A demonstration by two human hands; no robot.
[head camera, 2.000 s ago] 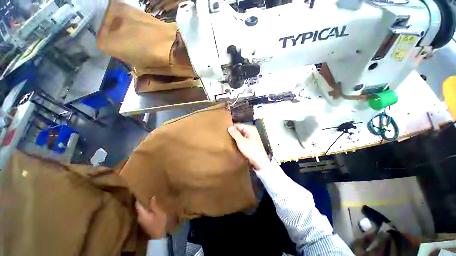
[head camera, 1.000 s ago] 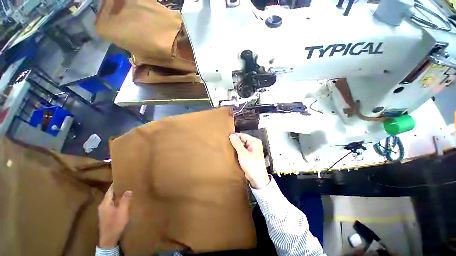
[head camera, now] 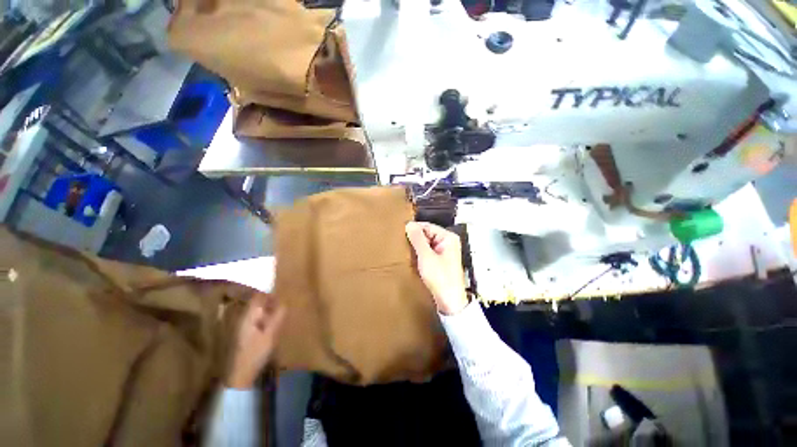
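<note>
A brown bag body [head camera: 367, 288] hangs in front of me, its upper right corner at the needle area [head camera: 450, 144] of the white sewing machine [head camera: 542, 61] marked "TYPICAL". A thin dark line crosses its panel. My right hand [head camera: 437, 262] pinches the bag's right edge just below the cylinder arm [head camera: 437, 205]. My left hand [head camera: 255, 336] is blurred at the bag's left edge; whether its fingers grip the bag cannot be told. The bag's far side is hidden.
A large brown heap [head camera: 79, 349] lies at the lower left. Brown stacked bags [head camera: 262, 52] are on a side table [head camera: 288, 157] beyond. A green object [head camera: 696, 225] is on the machine. A pale board [head camera: 647, 367] with small items is at the lower right. A blue bin [head camera: 83, 201] stands at far left.
The bag's left side has moved right and its lower edge has risen, so it looks narrower and folded. My left hand has moved right and up. My right hand keeps its pinch on the right edge.
</note>
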